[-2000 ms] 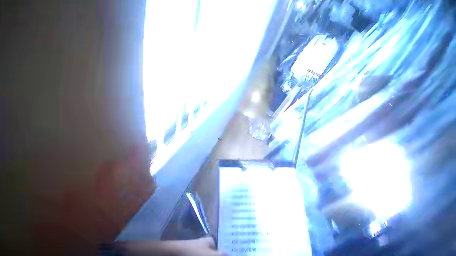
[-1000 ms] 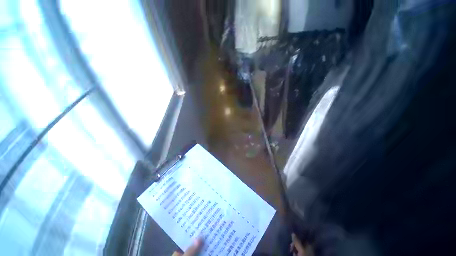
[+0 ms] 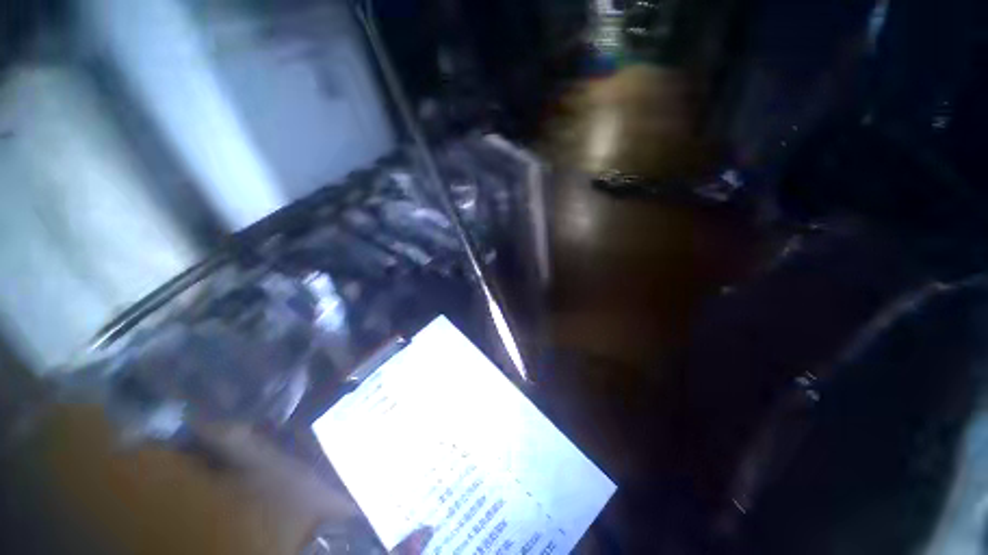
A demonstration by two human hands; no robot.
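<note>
The pick list (image 3: 466,455), a white printed sheet partly washed out by glare, lies on the clipboard, tilted at the bottom centre. The clipboard's metal clip (image 3: 377,360) shows at its upper left edge. A thumb of my left hand (image 3: 412,541) shows dimly on the sheet at the bottom edge; the rest of the hand is hidden or cut off. A long thin pole (image 3: 450,217) slants from the top down to the sheet's upper right side. Its lower end fades into the dark. I cannot see my right hand.
Blurred bagged garments (image 3: 325,271) hang in a packed row on a rail (image 3: 163,304) at left. A brown floor aisle (image 3: 607,260) runs up the centre. Dark, unclear shapes with plastic glints fill the right side.
The view has turned from the bright windows to a garment rail and darker aisle. The pole now slants left above the clipboard. The right hand, seen at the bottom before, is gone from view.
</note>
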